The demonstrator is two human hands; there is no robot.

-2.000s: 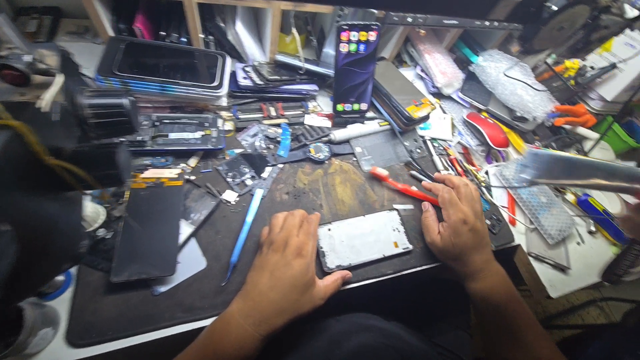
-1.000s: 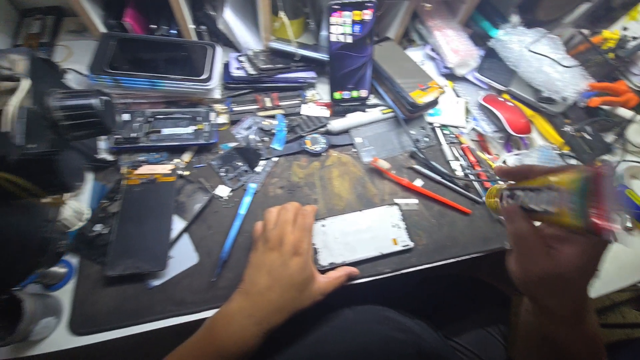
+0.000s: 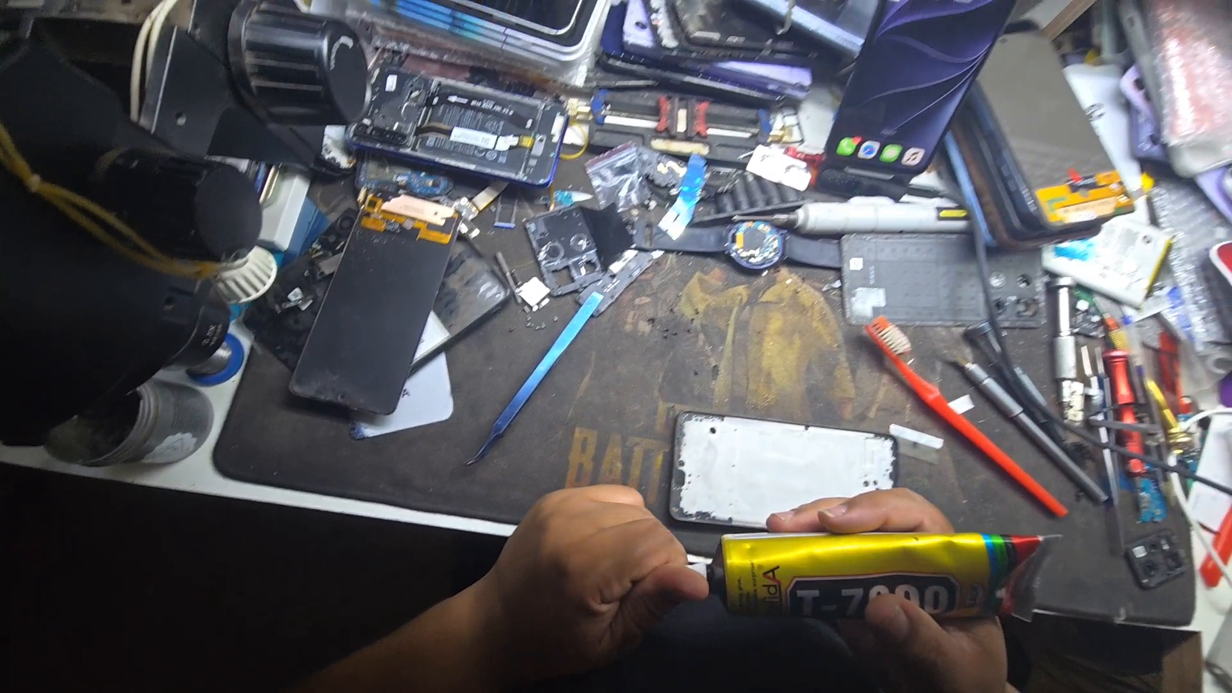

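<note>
A yellow and black tube of T-7000 glue (image 3: pixel 866 577) lies across my right hand (image 3: pixel 924 626), whose fingers and thumb grip it just over the mat's front edge. At the tube's nozzle end, my left hand (image 3: pixel 606 568) is closed on the white tip or cap, mostly hidden by the fingers. Directly behind the tube, a phone frame (image 3: pixel 784 469) with a white inner face and dark rim rests flat on the dark work mat (image 3: pixel 539 472). A red toothbrush (image 3: pixel 962 414) lies to the right of the frame, and blue tweezers (image 3: pixel 534 380) lie to its left.
A loose phone screen (image 3: pixel 375 318) and an opened phone (image 3: pixel 462 125) are at the left, near a microscope (image 3: pixel 144 192). A lit phone (image 3: pixel 914 87) stands at the back. A watch (image 3: pixel 756 245) lies mid-mat. Screwdrivers (image 3: pixel 1121 404) and a cable crowd the right side.
My left hand has left the phone frame and closed on the tube's tip. My right hand, empty at first and then raised at the right with the tube, is now in front of the frame. The view has shifted.
</note>
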